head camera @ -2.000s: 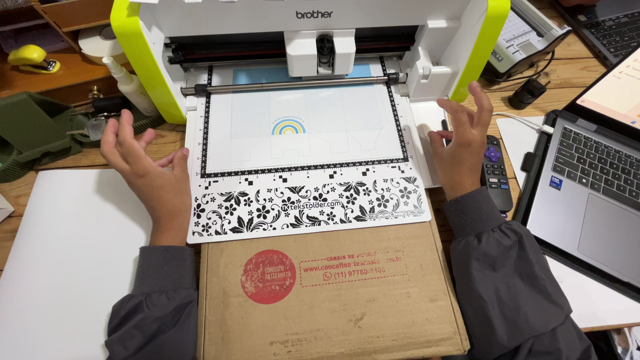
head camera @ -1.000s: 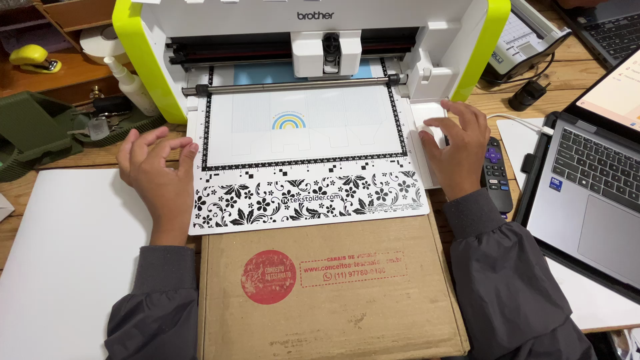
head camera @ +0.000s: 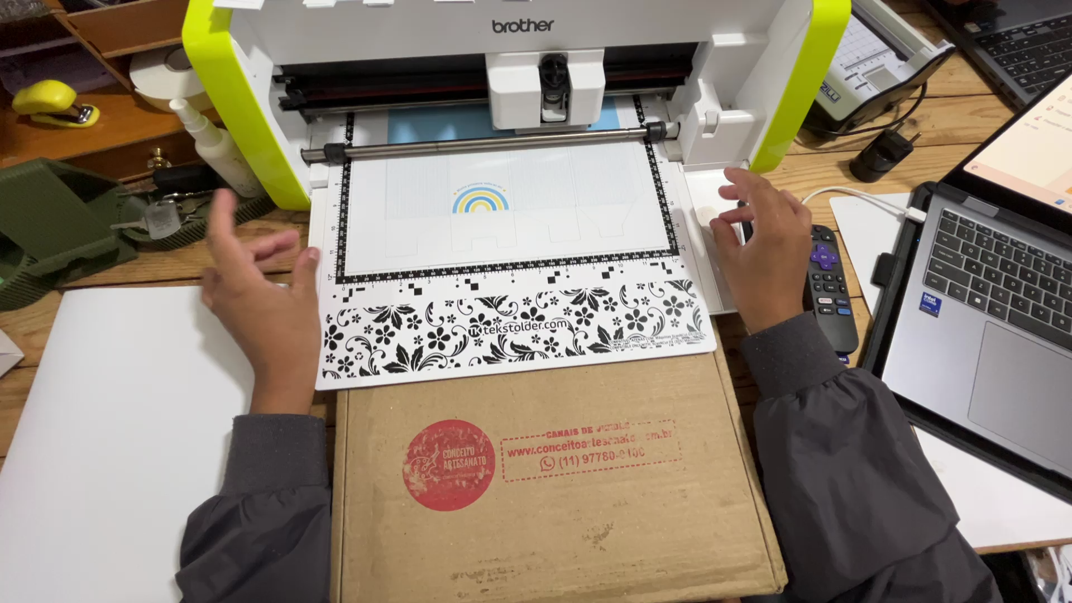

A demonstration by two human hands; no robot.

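A Brother cutting machine (head camera: 544,88) with lime-green ends stands at the top, its white carriage near mid-rail. Under its metal roller lies a cutting mat (head camera: 519,335) with a black ruled border and floral front edge. The mat bears a white sheet (head camera: 419,243) with a small printed rainbow (head camera: 480,199) and faint outlines of shapes. My left hand (head camera: 260,310) is beside the mat's left edge, fingers apart, holding nothing. My right hand (head camera: 762,251) hovers by the machine's right front, fingers curved and apart, nothing visible in them; whether a fingertip touches the machine I cannot tell.
A cardboard box (head camera: 544,536) lies under the mat's front edge. White board (head camera: 126,419) is at the left, near a green holder (head camera: 67,218) and a spray bottle (head camera: 218,151). At the right are a remote control (head camera: 829,285), a black power adapter (head camera: 883,157) and an open laptop (head camera: 997,335).
The carriage has moved right along its rail since two seconds ago. The mat has slid back and forth slightly under the roller. Both hands remain beside it, with the fingers shifting a little.
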